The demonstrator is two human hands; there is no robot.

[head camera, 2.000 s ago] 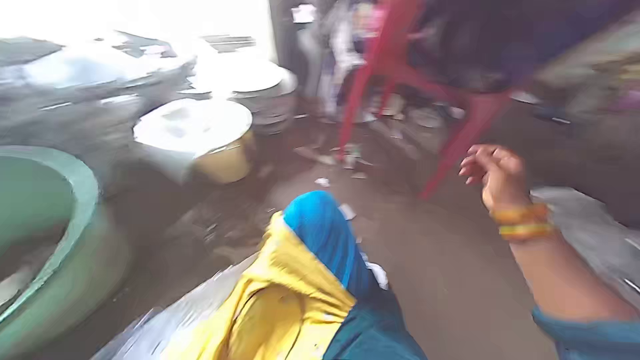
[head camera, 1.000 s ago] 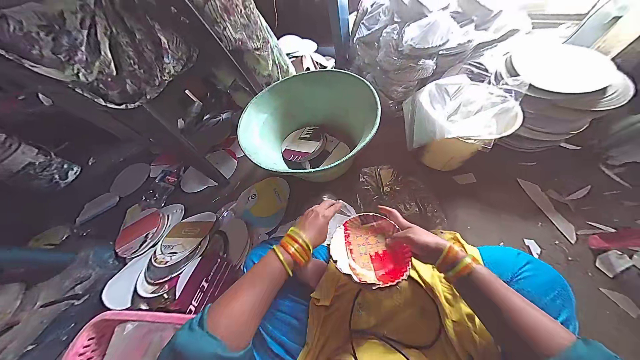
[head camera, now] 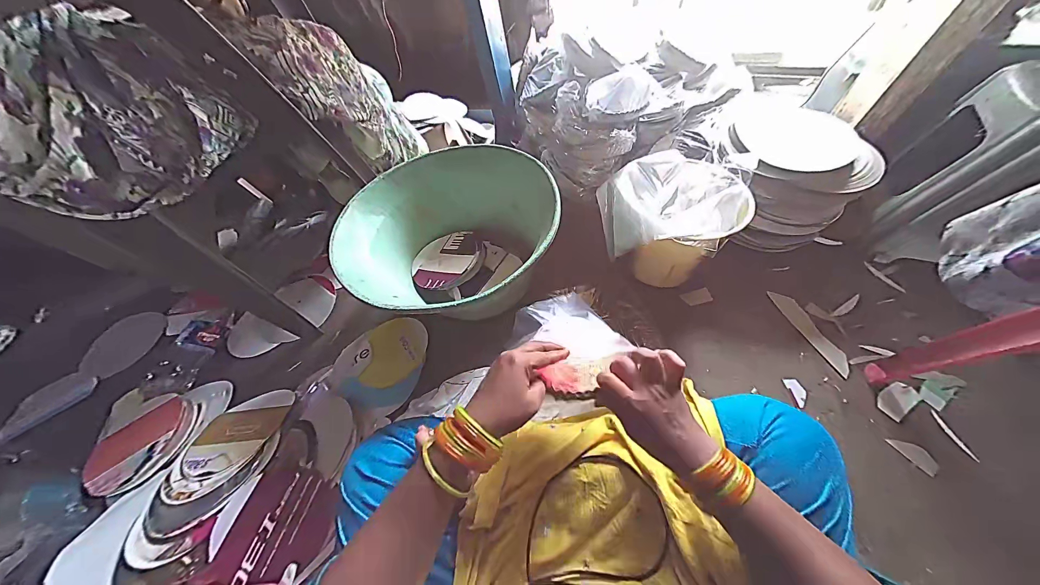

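Above my lap, my left hand [head camera: 520, 386] and my right hand [head camera: 650, 398] hold a red and cream round piece [head camera: 573, 378] between them, one at each side. A clear plastic bag [head camera: 569, 325] lies at its far side, partly over or around it; which of the two I cannot tell. The fingertips of both hands are bent at the bag and the piece. Yellow cloth [head camera: 601, 520] covers my lap below the hands. Beyond them stands a green plastic tub [head camera: 455, 187] with printed round discs [head camera: 449, 260] inside.
A yellowish bucket [head camera: 670, 262] with clear plastic over it stands beyond my right hand, beside stacked pale discs [head camera: 800, 146]. Printed discs [head camera: 219, 447] lie in piles at left. Cut scraps [head camera: 808, 333] and a red chair leg [head camera: 959, 345] are at right.
Two seconds ago one hand was seen raised, with no disc in view. One second ago both hands held the red disc, its face plainly visible; now it is lower-angled beside the clear bag.
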